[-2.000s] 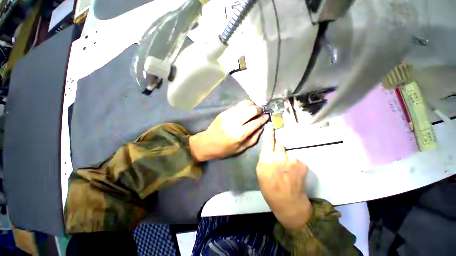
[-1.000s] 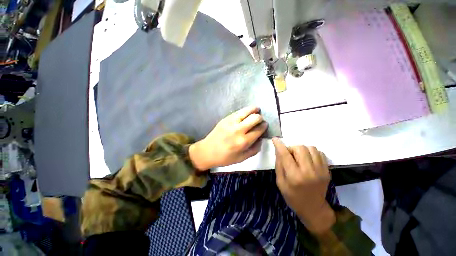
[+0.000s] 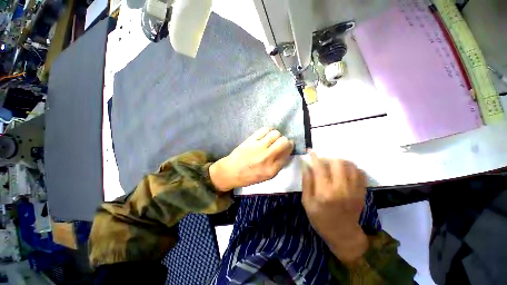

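Observation:
A grey cut panel (image 3: 205, 94) lies on the white table, its right edge running under the presser foot (image 3: 300, 75) of the sewing machine (image 3: 297, 28). A strip of black cloth (image 3: 307, 125) shows along that edge. My left hand (image 3: 256, 160) lies on the panel's lower right part, fingers curled, gripping its front edge. My right hand (image 3: 335, 195) is at the panel's lower right corner, fingertips on the black strip's end; it is slightly blurred, and its exact grip cannot be told.
A pink paper sheet (image 3: 417, 78) lies right of the needle, with a yellow-green ruler or tape (image 3: 472, 61) beside it. Another dark grey panel (image 3: 75, 128) lies on the left. A pale machine part (image 3: 189, 25) hangs over the panel. The table's wooden front edge (image 3: 406, 187) is near my body.
The panel has come toward me from under the foot, and my hands moved down with it. Over the last second the black strip shows wider beside the grey edge.

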